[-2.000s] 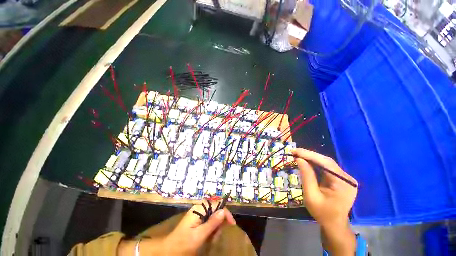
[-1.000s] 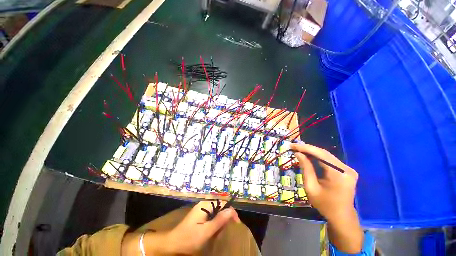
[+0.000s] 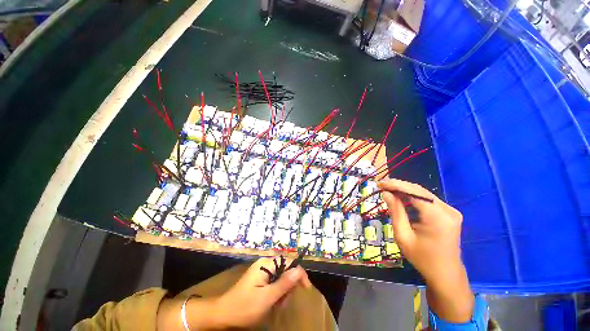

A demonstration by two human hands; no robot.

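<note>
Circuit boards (image 3: pixel 262 216) lie in tight rows on a tan carrier board (image 3: pixel 187 244). Red lead wires (image 3: pixel 386 139) and black wires stick up from them. My left hand (image 3: pixel 259 291) is at the carrier's near edge and holds a bunch of short black lead wires (image 3: pixel 277 269). My right hand (image 3: pixel 424 226) is over the right end of the rows and pinches a single black lead wire (image 3: pixel 414 195) between thumb and finger. The wire's front end lies among the boards, and its exact contact is too small to tell.
Spare black wires (image 3: pixel 259 90) lie on the dark green worktop (image 3: pixel 187 58) beyond the boards. A blue plastic bin (image 3: pixel 491 174) stands at right. A cream edge rail (image 3: pixel 97 129) runs at left. A cardboard box (image 3: pixel 407 26) with clear plastic is at the far end.
The view has shifted, so boards and worktop sit slightly right and higher than at first. The wire in my right hand shows less behind the fingers. My left hand still holds its bunch.
</note>
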